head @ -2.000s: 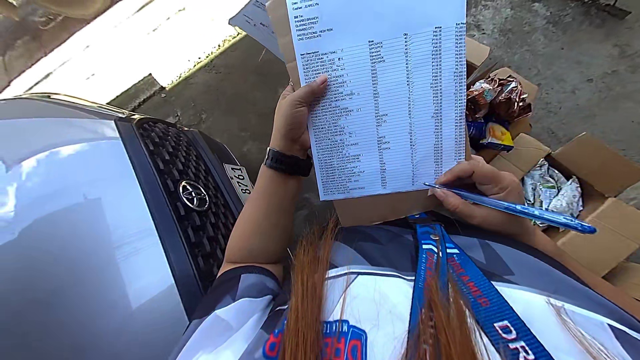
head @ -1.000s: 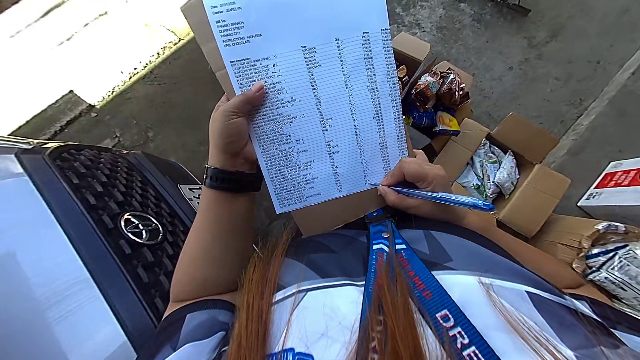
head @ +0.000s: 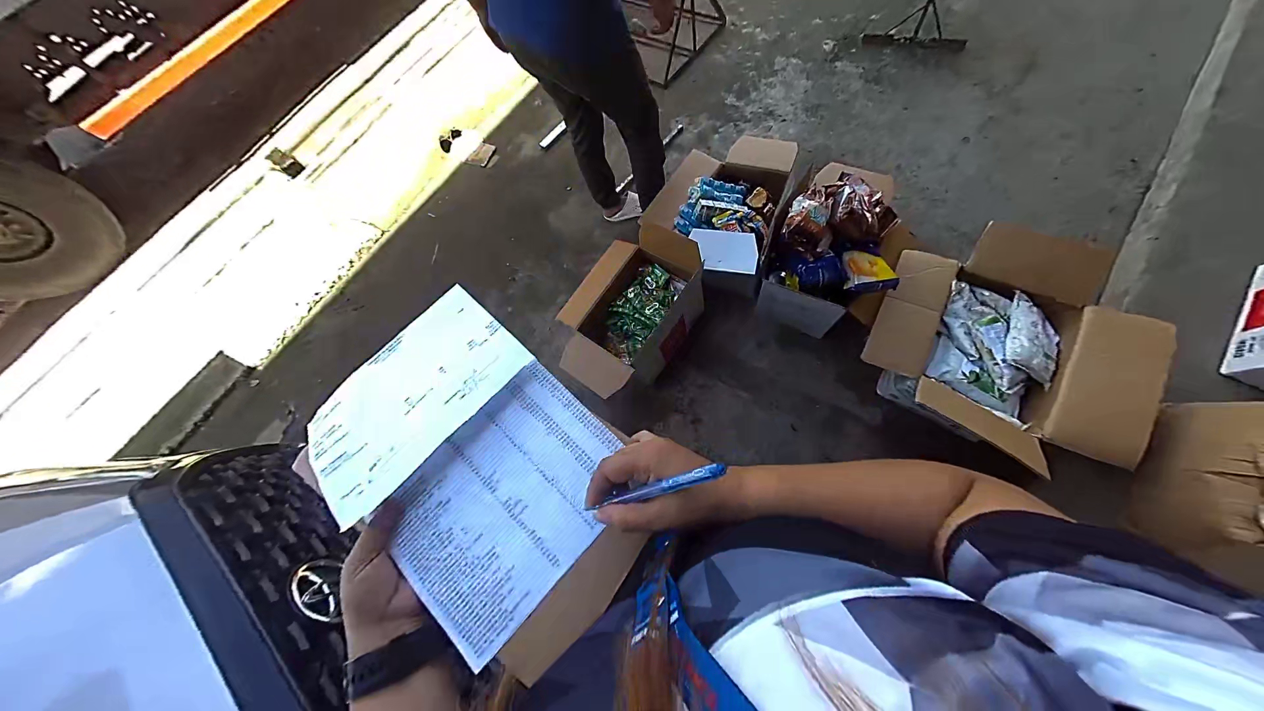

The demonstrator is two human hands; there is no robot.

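My left hand [head: 377, 578], with a dark band on its wrist, holds a printed list [head: 494, 513] and the brown cardboard [head: 573, 607] behind it by their left edge. A second sheet [head: 420, 400], folded or curled over, covers the upper part of the list. My right hand [head: 657, 484] grips a blue pen [head: 671, 483], its tip at the right edge of the list. Beyond the papers, open cardboard boxes stand on the ground; the nearest box [head: 671, 331] holds small green packets [head: 642, 306].
Another box [head: 1111, 385] holds pale packets [head: 997, 341]; others hold blue and brown packs. A car grille [head: 247, 533] is close on my left. A person [head: 592, 79] stands beyond the boxes, near a metal frame [head: 691, 39]. A wheeled vehicle [head: 49, 227] is at the far left.
The list was upright with its heading showing; now it is tilted, and another sheet lies over its top. The view has swung right and up, bringing more boxes and a person into sight.
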